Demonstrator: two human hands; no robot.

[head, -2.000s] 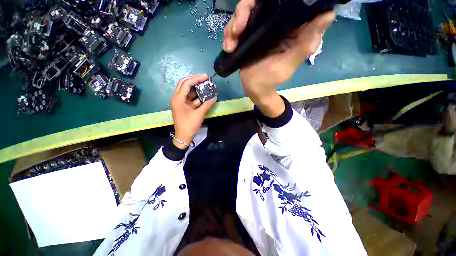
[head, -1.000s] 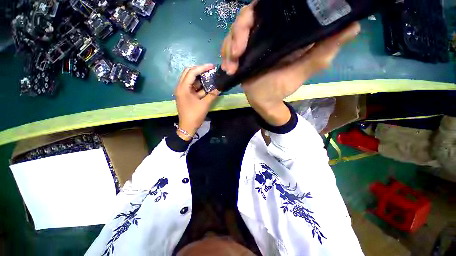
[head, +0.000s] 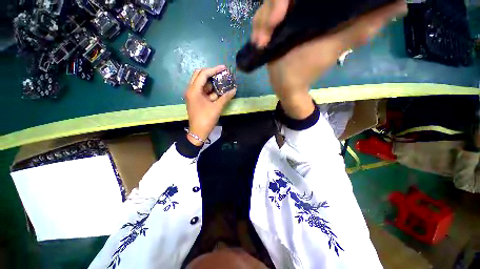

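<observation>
My left hand (head: pixel 204 102) holds a small squarish electronic unit (head: pixel 223 82) between thumb and fingers, near the bench's front edge. Its face with silver parts is turned up. My right hand (head: pixel 308 63) is wrapped around a long black electric screwdriver (head: pixel 295 32), blurred. The screwdriver's nose is up and to the right of the unit, with a gap between them; its bit cannot be made out. Many similar units (head: pixel 105 23) lie heaped at the upper left of the bench.
Tiny silver screws (head: pixel 238 11) are scattered at the top, and more specks (head: pixel 190 60) lie above my left hand. A black ribbed tray (head: pixel 438 34) is at upper right. Yellow edging (head: pixel 142 116) borders the bench. Below are a white sheet (head: pixel 68 197) on a carton and a red stool (head: pixel 421 215).
The screwdriver has moved from the unit, up and to the right, with my right hand. The unit stays in my left hand, shifted slightly.
</observation>
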